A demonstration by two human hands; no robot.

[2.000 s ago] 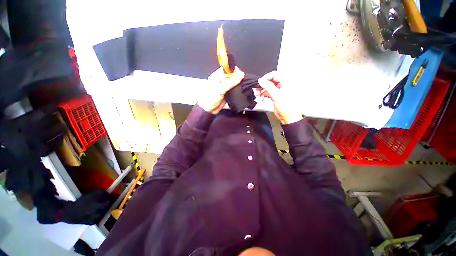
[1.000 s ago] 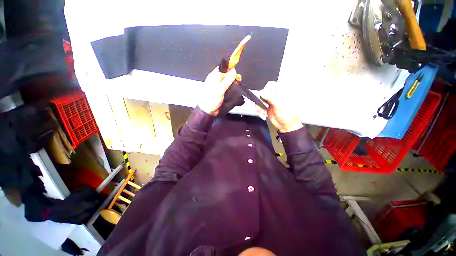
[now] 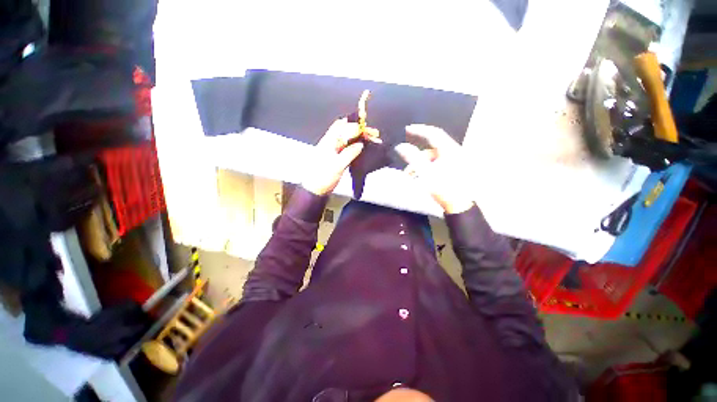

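A long dark garment panel (image 3: 303, 102) lies flat on the white table cover (image 3: 196, 161), overlapping at its left end. My left hand (image 3: 336, 157) holds a small dark fabric piece (image 3: 368, 163) over the panel's near edge. A thin orange-handled tool (image 3: 363, 110) stands up from the same hand; its lower part is hidden by fingers. My right hand (image 3: 435, 163) is just right of the fabric, fingers apart and curled, somewhat overexposed. I see nothing in it.
The steam iron (image 3: 617, 110) rests at the table's right. Below it is a blue tray (image 3: 648, 224) with black scissors (image 3: 621, 213) and yellow snips (image 3: 654, 193). Red crates (image 3: 586, 289) stand below right, another (image 3: 134, 188) at left, with a wooden stool (image 3: 163, 357) at lower left.
The view has shifted, so the table sits lower and further right. My right hand has come off the dark fabric and opened. The orange tool has turned more upright in my left hand.
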